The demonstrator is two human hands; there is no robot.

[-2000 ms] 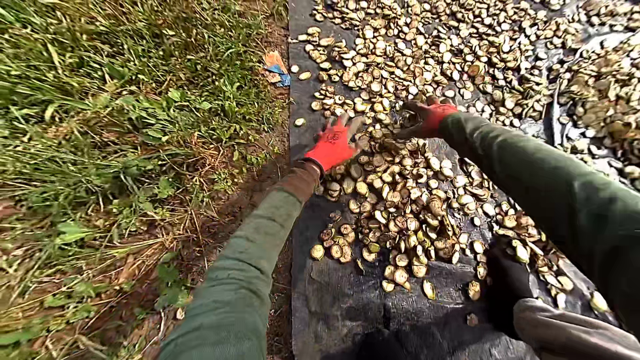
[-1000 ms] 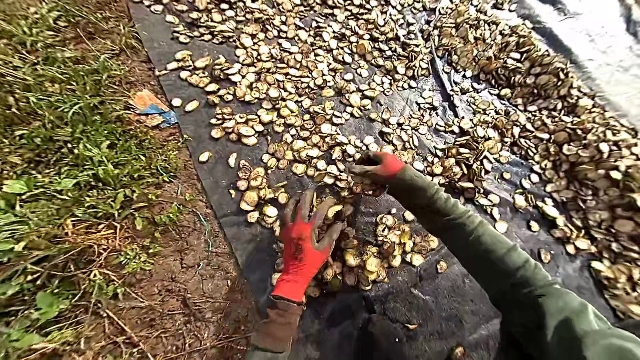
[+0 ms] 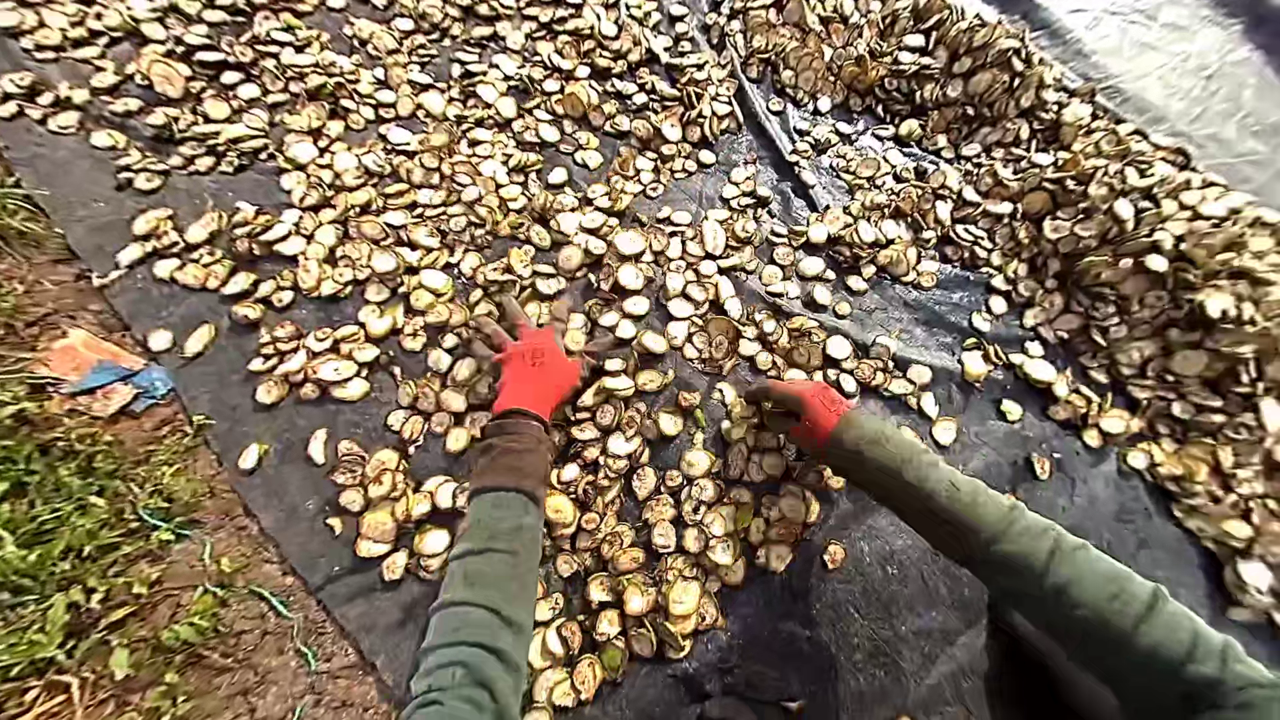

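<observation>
My left hand (image 3: 535, 365), in a red and grey work glove, is spread over the dried round slices (image 3: 620, 440), fingers apart and pointing away from me. My right hand (image 3: 803, 408), gloved alike, lies to its right at the edge of the same pile; its fingers point left and partly curl, and whether slices are under them cannot be told. Between and below the hands the slices run in a thick band toward me. They are pale with browned rims and lie on a black plastic sheet (image 3: 880, 600).
A taller heap of darker slices (image 3: 1080, 220) runs along the right side, beside a pale shiny sheet (image 3: 1180, 90). Folds (image 3: 775, 135) cross the black sheet. At left are grass (image 3: 70, 560), bare soil, green string (image 3: 285, 610) and an orange and blue scrap (image 3: 100, 370).
The view has swung right. Both hands have moved over the slices; they were nearer each other one second ago and now stand farther apart. More slices lie in the band below them.
</observation>
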